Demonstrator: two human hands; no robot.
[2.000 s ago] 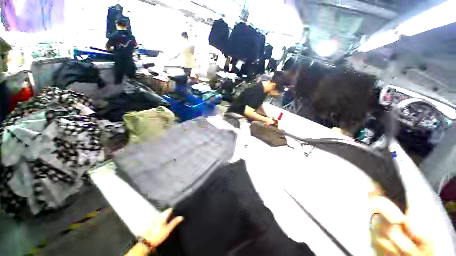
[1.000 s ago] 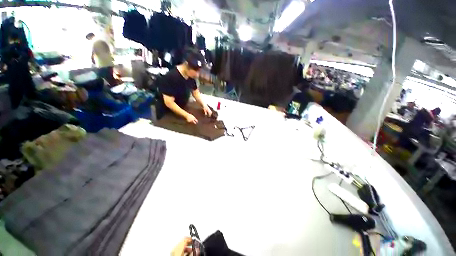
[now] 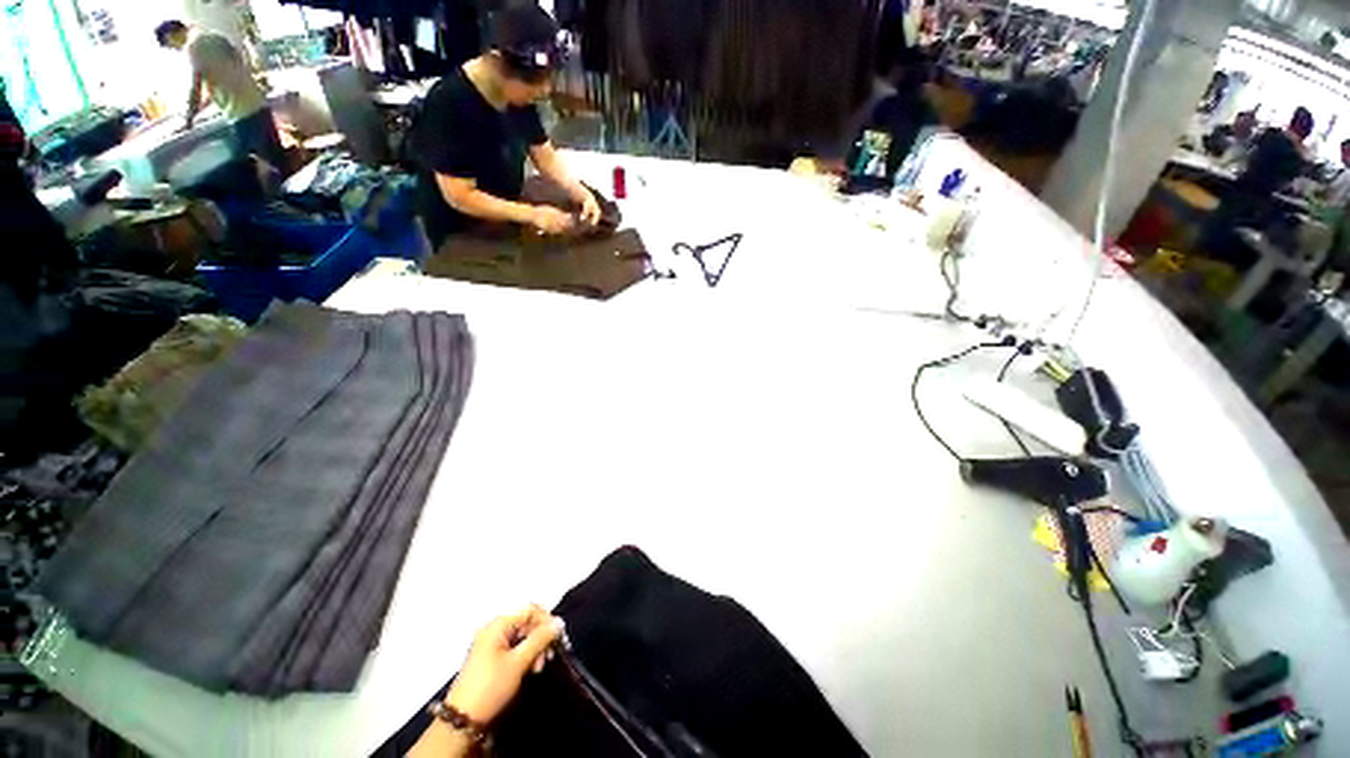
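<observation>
A plain black skirt (image 3: pixel 696 652) lies at the front edge of the white table, cut off by the bottom of the picture. My left hand (image 3: pixel 506 663), with a beaded bracelet, pinches the skirt's top edge between its fingertips. My right hand is not in view. A stack of grey skirts (image 3: pixel 252 489) with layered edges lies on the table at the left, beyond and left of my left hand.
A person (image 3: pixel 496 133) handles brown garments (image 3: pixel 555 264) at the far end, near a hanger (image 3: pixel 714 259). At right lie a black hair dryer (image 3: pixel 1036 477), cables, a spray gun (image 3: pixel 1170 560), thread snips (image 3: pixel 1078 723) and thread spools (image 3: pixel 1258 675).
The view has swung right and down. The black skirt, earlier beside the grey stack, now lies in front of me, pinched by my left hand. My right hand has left the picture.
</observation>
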